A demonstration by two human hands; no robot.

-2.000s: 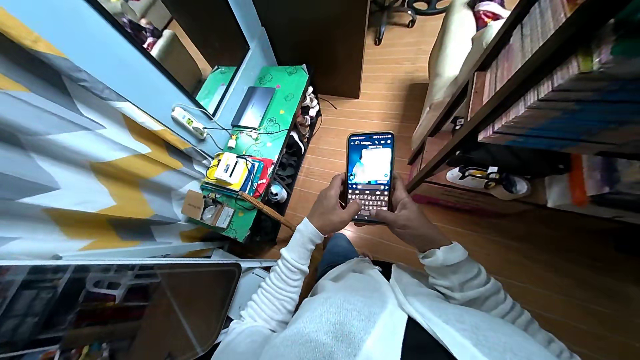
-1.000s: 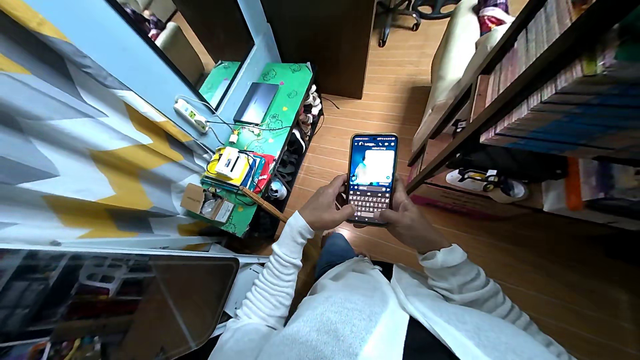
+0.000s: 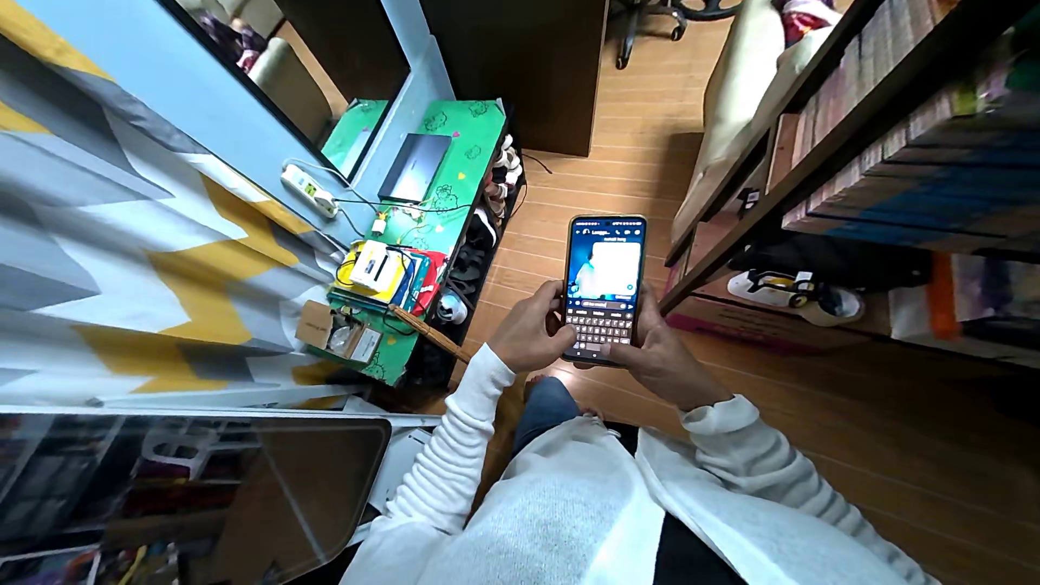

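Note:
A smartphone (image 3: 603, 276) stands upright between both hands, its lit screen showing a chat with an on-screen keyboard. My left hand (image 3: 532, 329) grips its left edge, the thumb over the keyboard's left side. Around the lower right edge is my right hand (image 3: 670, 361), its thumb at the bottom of the keyboard. The fingers behind the phone are mostly hidden. White sleeves cover both forearms.
On the left, a green-covered bench (image 3: 467, 130) bears a closed laptop (image 3: 416, 166), folders and an open cardboard box (image 3: 337, 331). Shoes lie beneath it. A power strip (image 3: 309, 189) is on the wall. A bookshelf (image 3: 812, 179) stands right, near a cream sofa (image 3: 735, 89).

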